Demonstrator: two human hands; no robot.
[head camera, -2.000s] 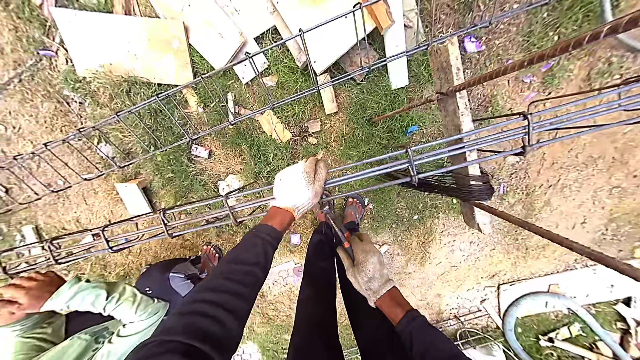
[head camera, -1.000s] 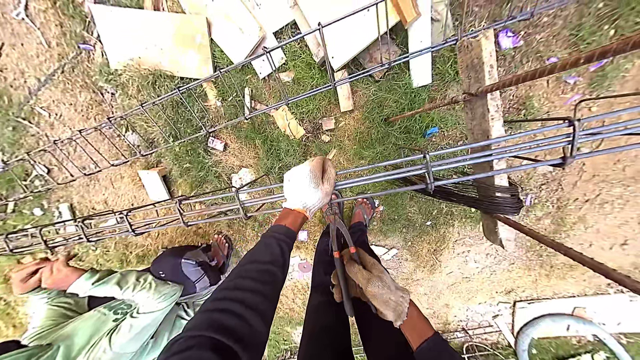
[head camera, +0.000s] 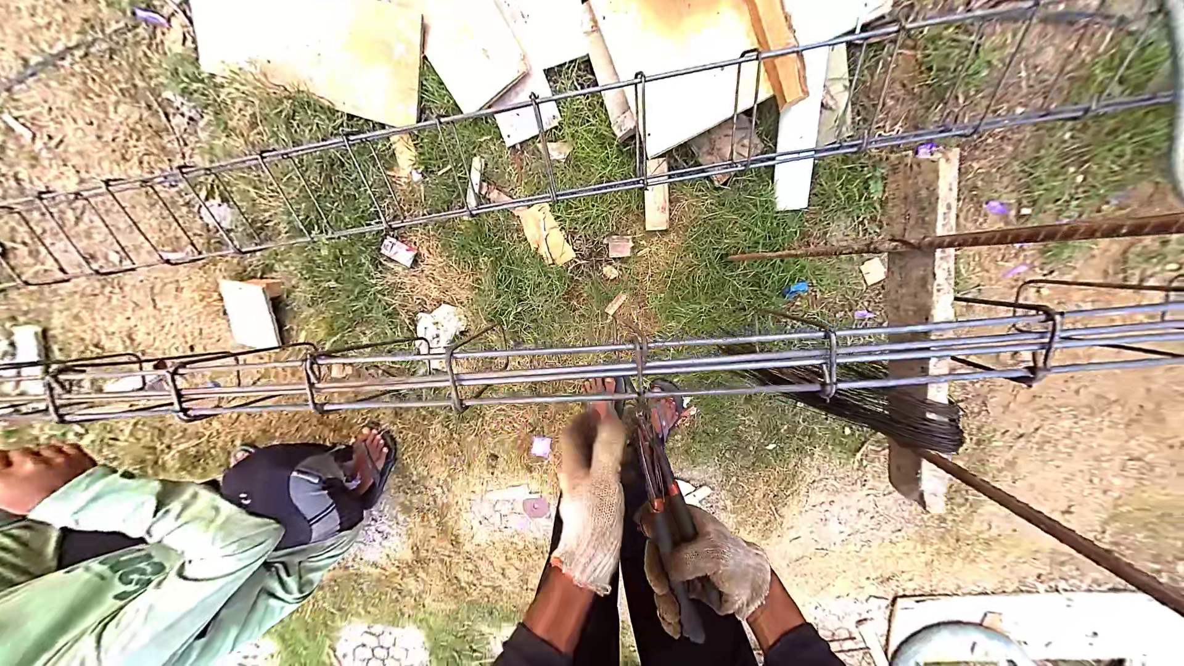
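My right hand (head camera: 708, 564), in a knitted work glove, is closed round the dark handles of steel pincers (head camera: 671, 509) with orange-red marks. The pincers' head points up toward a rebar cage (head camera: 546, 375) of long steel bars with square stirrups, which runs across the view. My left hand (head camera: 592, 499), also gloved and partly blurred, is just left of the pincers and below the bars; whether its fingers hold anything cannot be told. Thin wires show beside the pincers' jaws. A bundle of black tie wire (head camera: 888, 416) hangs at the right, by a wooden post.
A second rebar cage (head camera: 370, 227) crosses farther off. Boards (head camera: 314, 55) lie on the grass beyond it. A wooden post (head camera: 911, 213) and rusty rebar (head camera: 1045, 236) are at the right. Another person (head camera: 166, 555) in a green top is at lower left.
My left hand has come off the bars and down toward me. The pincers were opened wide a second ago; their handles are now close together in my right hand.
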